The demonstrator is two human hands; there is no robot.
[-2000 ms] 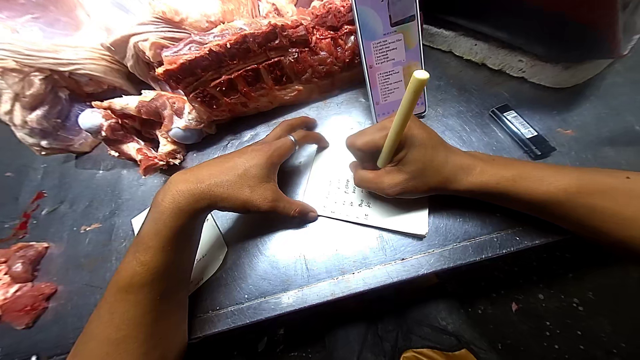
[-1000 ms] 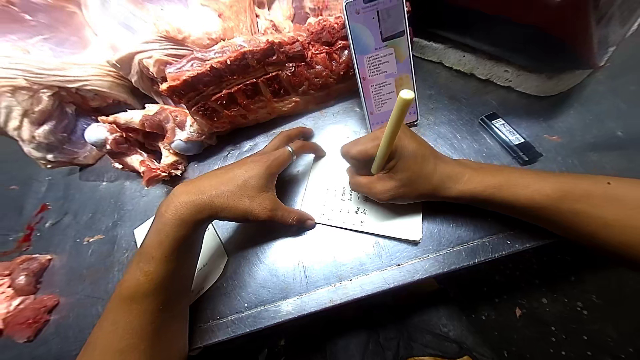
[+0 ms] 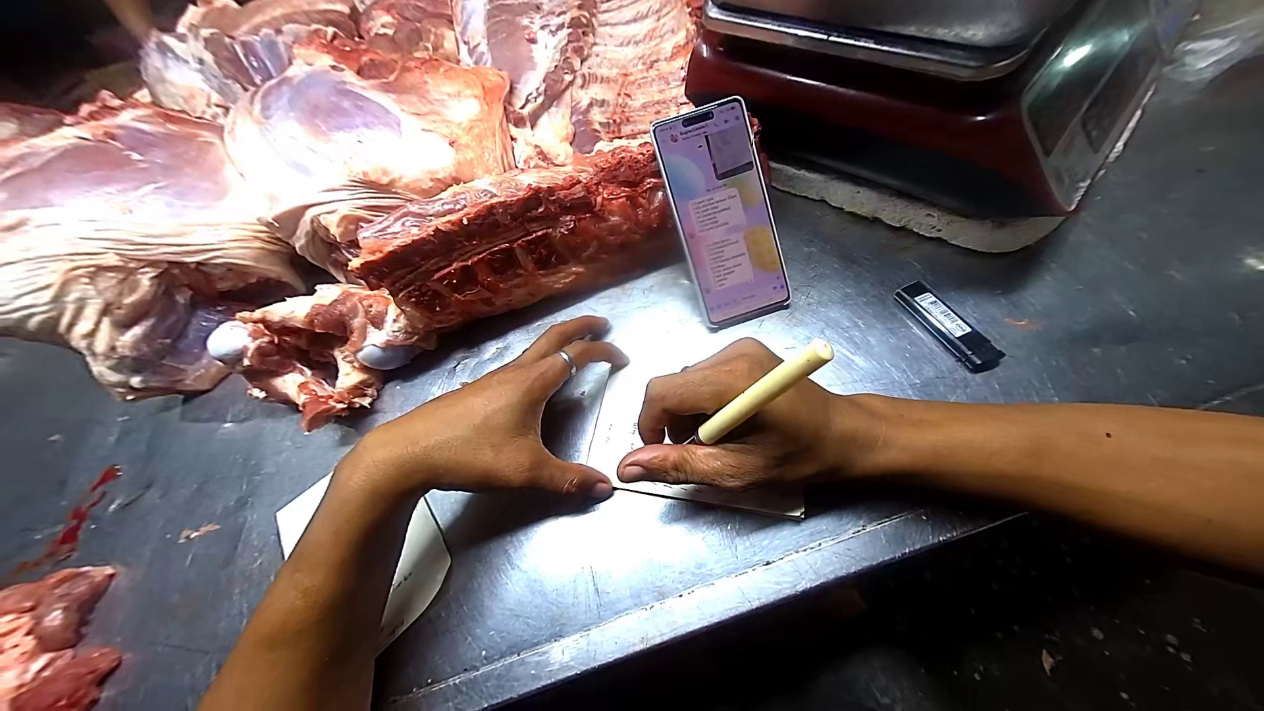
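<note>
My right hand (image 3: 746, 420) grips a pale yellow pen (image 3: 765, 392), its tip end low over a small white notepad (image 3: 620, 420) that bears handwriting. The fist covers most of the page. My left hand (image 3: 504, 420), with a ring on one finger, is spread along the pad's left edge, thumb at the lower left corner and fingertips at the upper left; it grasps nothing. Beyond the pad a smartphone (image 3: 726, 212) stands upright, its lit screen showing text. Under my left forearm lies another white paper (image 3: 420, 563).
Large raw meat pieces, with a rib and spine section (image 3: 513, 242), fill the back left. A red scale (image 3: 889, 118) with a metal top stands at the back right. A black case with a label (image 3: 948, 326) lies at right. Meat scraps (image 3: 59, 632) lie near left. The metal table's edge (image 3: 652, 632) runs in front.
My right hand with the pen has moved left and down over the pad and now covers writing that showed before. My left hand stays beside the pad.
</note>
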